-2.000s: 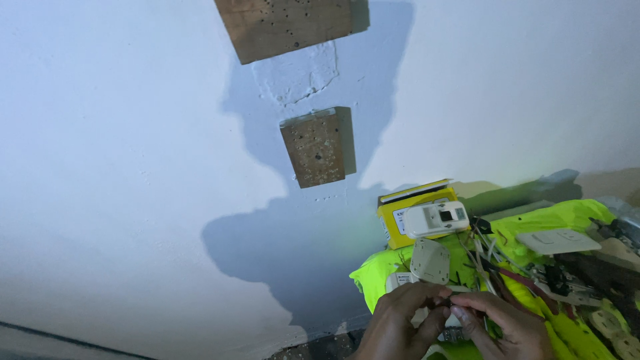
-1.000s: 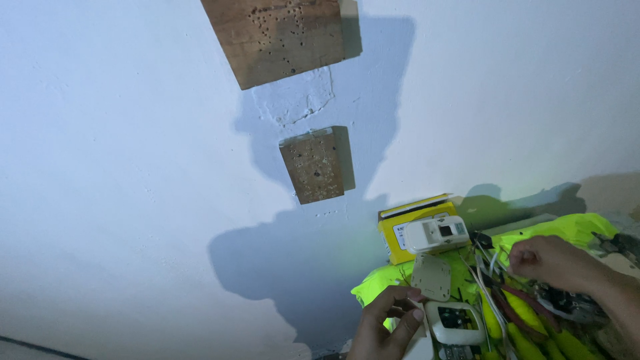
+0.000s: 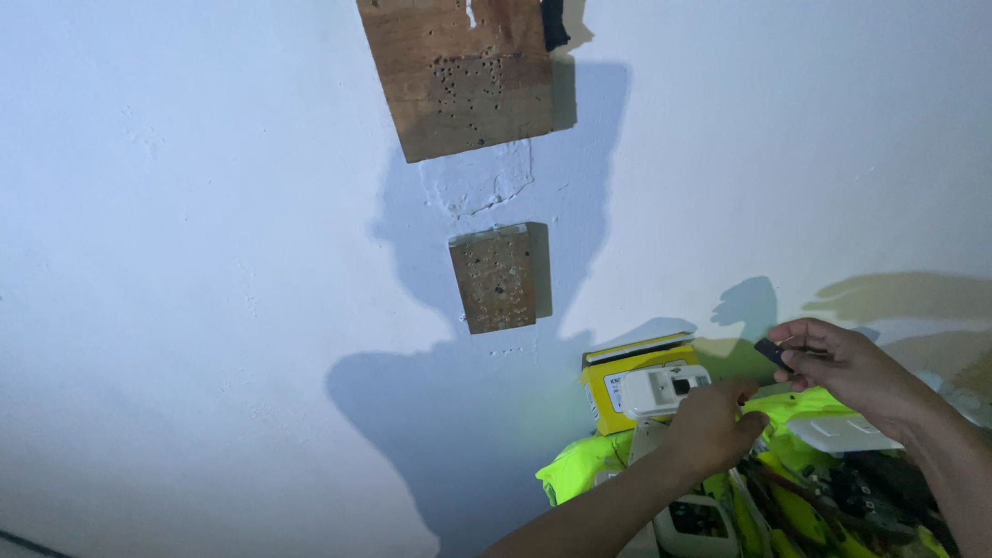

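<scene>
My right hand (image 3: 841, 368) holds a small dark rectangular piece (image 3: 773, 354) between thumb and fingers, in front of the wall at the right. My left hand (image 3: 717, 430) reaches over the pile, its fingertips beside a white electrical fitting (image 3: 659, 391) with a dark square opening. Whether the left fingers hold anything cannot be told. The fitting rests against an open yellow box (image 3: 608, 415). Below the left forearm lies a white frame with a dark opening (image 3: 697, 527).
A small wooden block (image 3: 496, 287) and a larger board (image 3: 473, 93), both full of holes, are on the wall (image 3: 194, 271). Bright yellow-green fabric (image 3: 577, 465), a white plate (image 3: 841, 432), yellow-handled tools and dark parts lie at the lower right.
My left hand has moved right and up, across to the white fitting. My right hand has risen from the pile, and a dark piece now shows in its fingers.
</scene>
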